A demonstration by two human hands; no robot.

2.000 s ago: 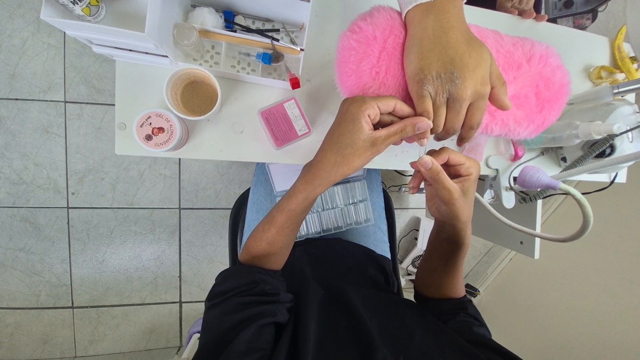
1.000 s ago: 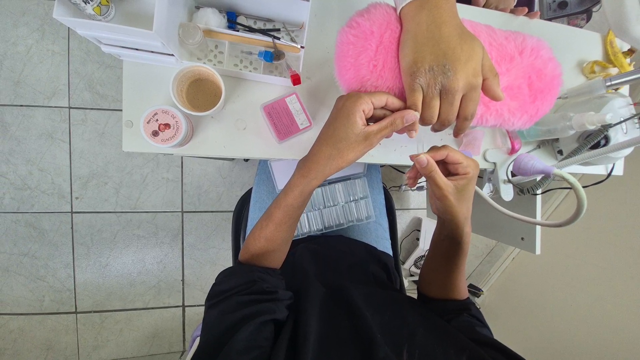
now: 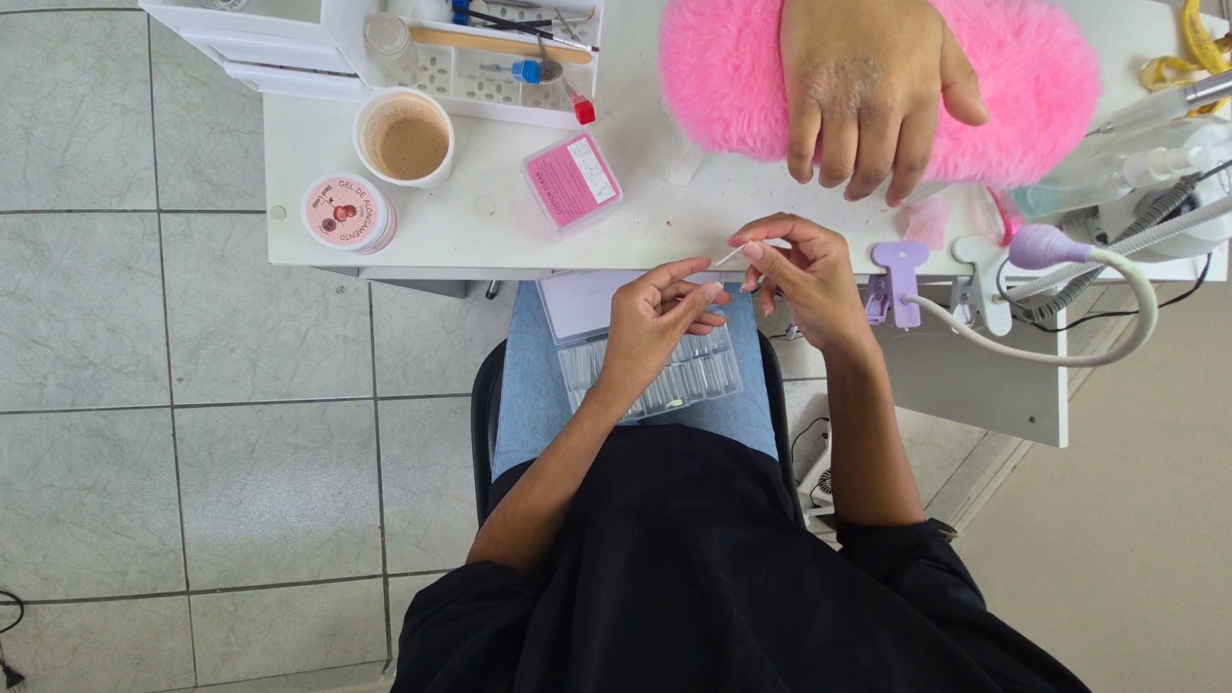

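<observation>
Between the thumb and index finger of my right hand [image 3: 804, 274] is a small, thin, pale piece [image 3: 731, 255], perhaps a clear nail tip. My left hand [image 3: 664, 313] is just beside it with fingers curled and parted; whether it holds anything I cannot tell. Below my hands an open clear case of nail tips [image 3: 707, 375] lies on my lap, partly hidden by my left hand. Another person's hand [image 3: 866, 96] rests palm down on a pink fluffy cushion [image 3: 1020, 87] on the white table [image 3: 443, 231], its fingers over the near side.
At the left stand an open cup of brownish contents [image 3: 412, 149] and a lidded gel jar [image 3: 345, 214]. A pink box [image 3: 575, 183] lies near a tray of brushes [image 3: 481, 96]. Lilac [image 3: 897, 274] and white clamps [image 3: 982, 284] grip the edge, by a flexible arm [image 3: 1136, 337] and cables.
My hands have moved away from the other person's fingers, back toward the table's near edge above my lap. The other hand stays on the cushion.
</observation>
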